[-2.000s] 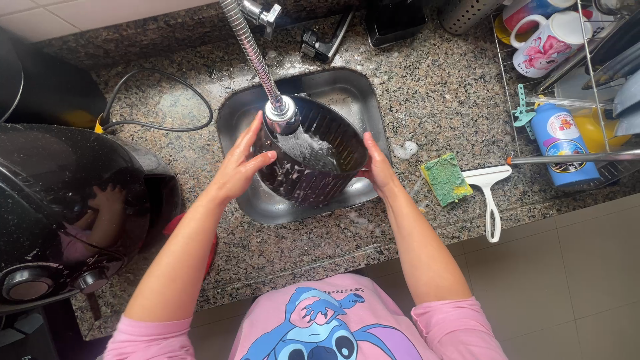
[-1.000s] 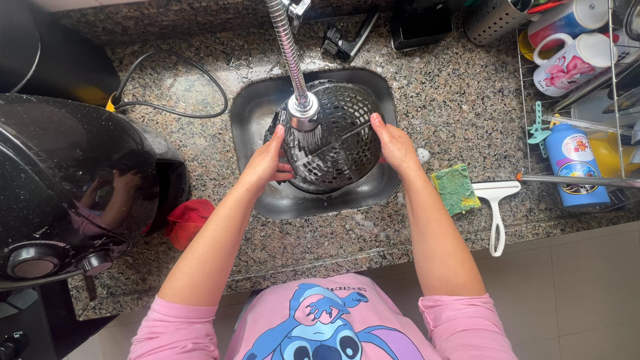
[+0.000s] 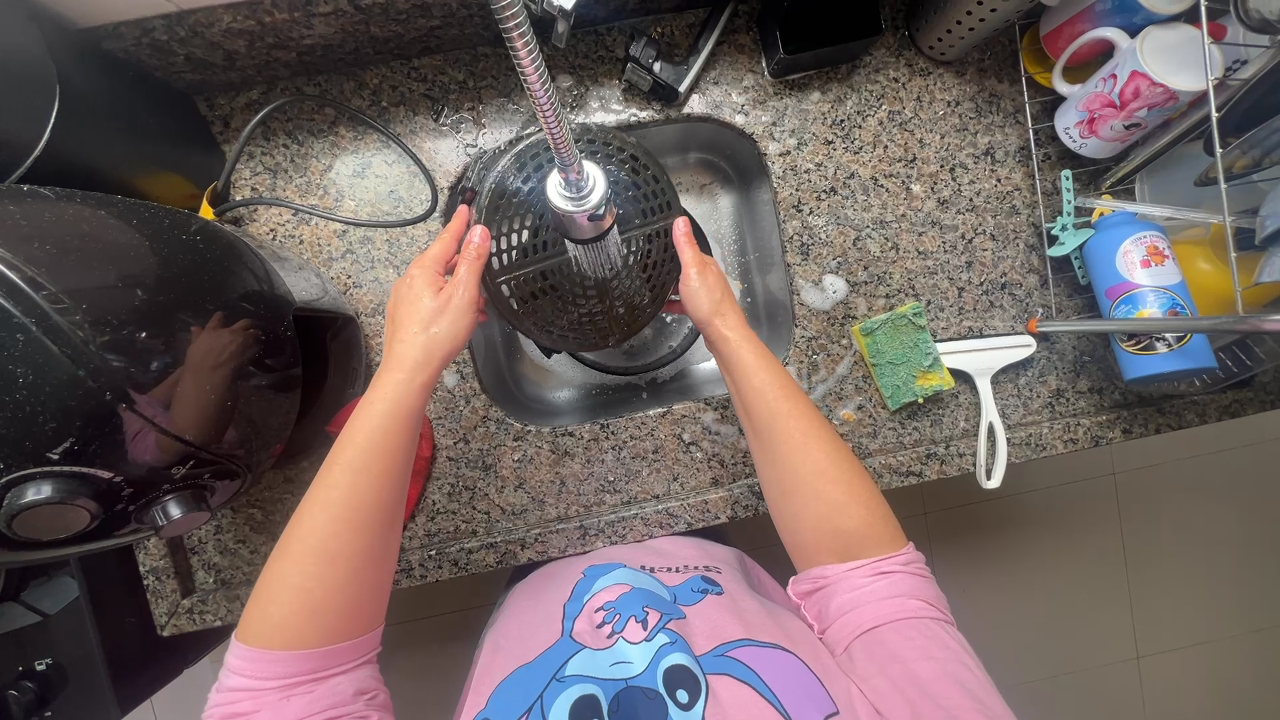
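My left hand (image 3: pixel 436 300) and my right hand (image 3: pixel 702 280) hold a round black perforated basket (image 3: pixel 530 285) by its opposite sides, over the steel sink (image 3: pixel 750 225). Its slotted face is turned up toward the camera. From the chrome spray head (image 3: pixel 578 200) on a flexible metal hose, water runs onto the slots. The fingers of both hands are partly hidden behind the basket's rim. A dark curved edge shows below the basket in the sink; whether it is part of the same piece I cannot tell.
On the left stands a black air fryer (image 3: pixel 140 360) near a looped cable (image 3: pixel 345 212) and a red cloth (image 3: pixel 420 465). A green-yellow sponge (image 3: pixel 903 357) touches a white squeegee (image 3: pixel 983 365). Farther right, a wire dish rack (image 3: pixel 1040 215) holds mugs (image 3: pixel 1135 95) and a blue bottle (image 3: pixel 1145 290).
Two seconds ago the basket's side faced the camera; now its slotted face does. Since one second ago, both hands have shifted it toward the sink's left side.
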